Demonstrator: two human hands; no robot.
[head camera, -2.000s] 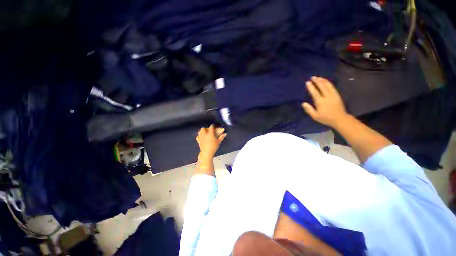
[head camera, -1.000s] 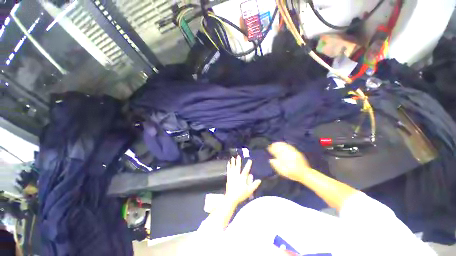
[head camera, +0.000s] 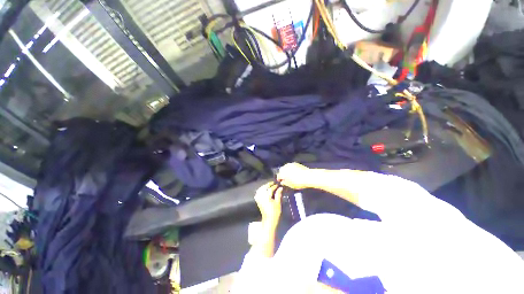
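Note:
My left hand (head camera: 269, 202) and my right hand (head camera: 293, 176) meet at the right part of the long grey padded bar (head camera: 198, 209). Their fingertips pinch the edge of a dark navy garment (head camera: 330, 205). A white strip shows on the cloth just below my right hand. An off-white piece (head camera: 254, 232) lies beside my left wrist on the dark table cover (head camera: 212, 251). The steam iron (head camera: 396, 154), with a red part, rests at the right end of the table. The exact grip of the fingers is small and blurred.
Navy garment heaps (head camera: 258, 123) lie behind the bar, and a large pile (head camera: 80, 212) hangs at the left. Yellowish cords (head camera: 420, 118) hang down by the iron. Cables and a louvred grille (head camera: 166, 28) are at the back.
My right hand has moved left and down to meet my left hand at the cloth edge. My left hand has gone from spread flat to pinching. The white strip now shows below them.

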